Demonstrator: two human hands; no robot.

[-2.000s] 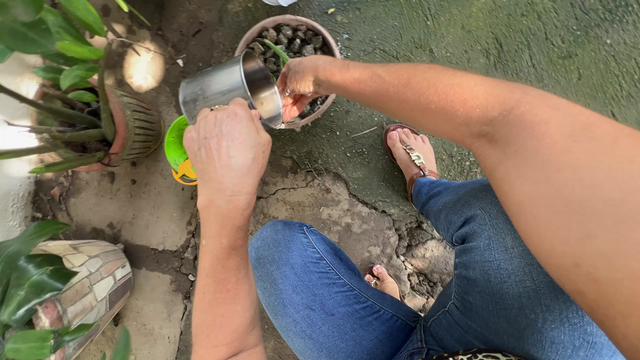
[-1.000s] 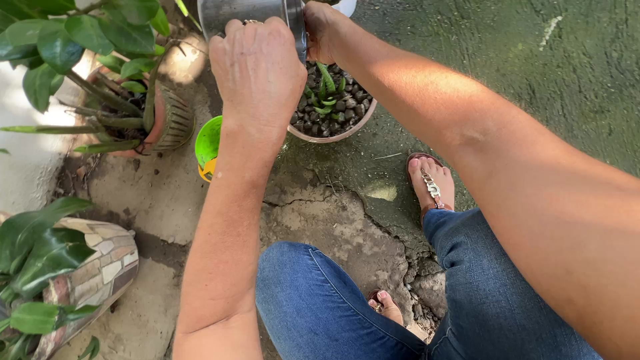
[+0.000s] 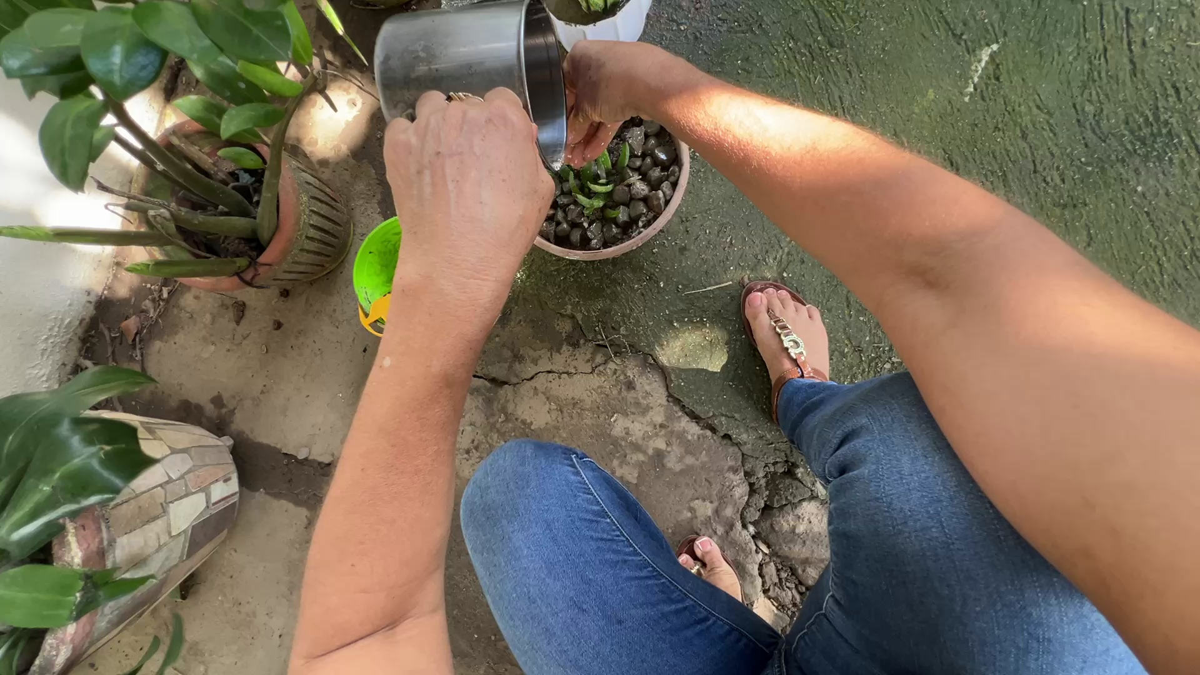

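Note:
My left hand [image 3: 469,187] grips a stainless steel pot [image 3: 455,56], tipped on its side with its mouth facing right. Under its rim stands a round planter [image 3: 614,250] filled with dark pebbles [image 3: 647,187], which look wet. A small green succulent [image 3: 597,185] grows among the pebbles. My right hand [image 3: 600,94] is at the pot's mouth, above the far side of the planter, fingers pointing down; whether it holds anything is hidden. A bright green plastic container [image 3: 377,262] with an orange part is partly behind my left wrist.
A terracotta pot [image 3: 305,225] with a leafy plant stands at the left, and a stone-mosaic planter [image 3: 178,487] at the lower left. A white pot [image 3: 619,23] with a plant is at the top. My sandalled foot [image 3: 787,337] rests on cracked concrete [image 3: 609,403].
Two seconds ago the steel pot was over the left edge of the planter and my right fingers were among its pebbles. Pot and both hands have since moved toward the planter's far side. The view has shifted.

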